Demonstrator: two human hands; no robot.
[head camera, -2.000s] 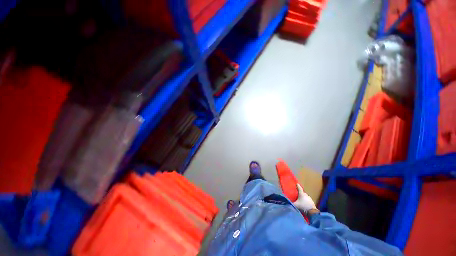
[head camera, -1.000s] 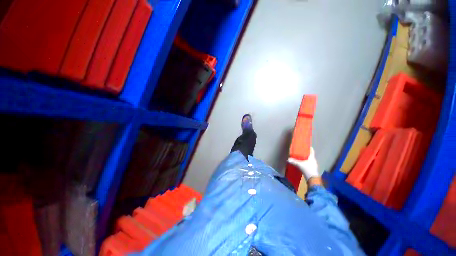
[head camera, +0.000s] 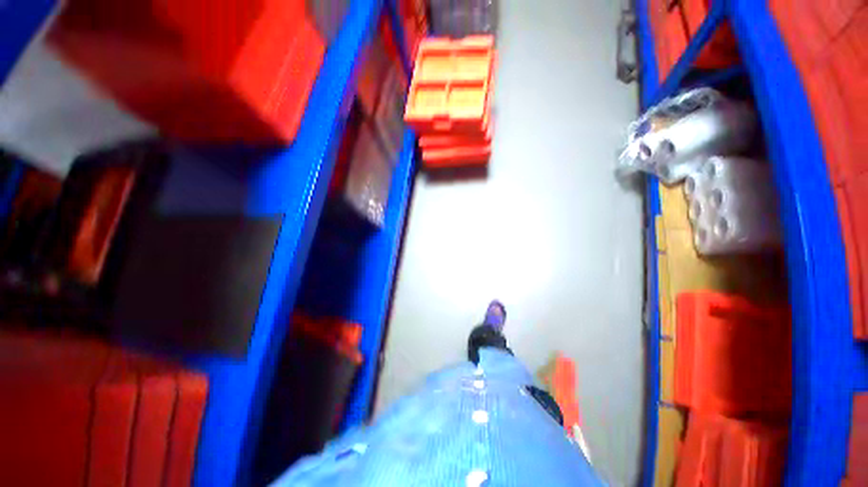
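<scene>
A red-orange tray (head camera: 565, 385) shows edge-on at my right side, low in the view, partly hidden by my blue coat. My right hand (head camera: 579, 441) is only a small pale sliver of glove at the tray's lower end. It holds the tray upright beside my body, with most of the hand hidden or cut off. The tray's pockets cannot be seen. My left hand is not in view.
A red divided-tray stack (head camera: 450, 95) stands on the floor ahead, against the left rack. Blue racks (head camera: 309, 176) line both sides. The right shelf holds red trays (head camera: 728, 347) and film-wrapped whitish packs (head camera: 733, 204). Black crates (head camera: 305, 404) sit low at left.
The view has moved forward along the aisle, and the floor stack ahead shows again. The tray and my right hand now sit lower and closer to my body, mostly out of sight.
</scene>
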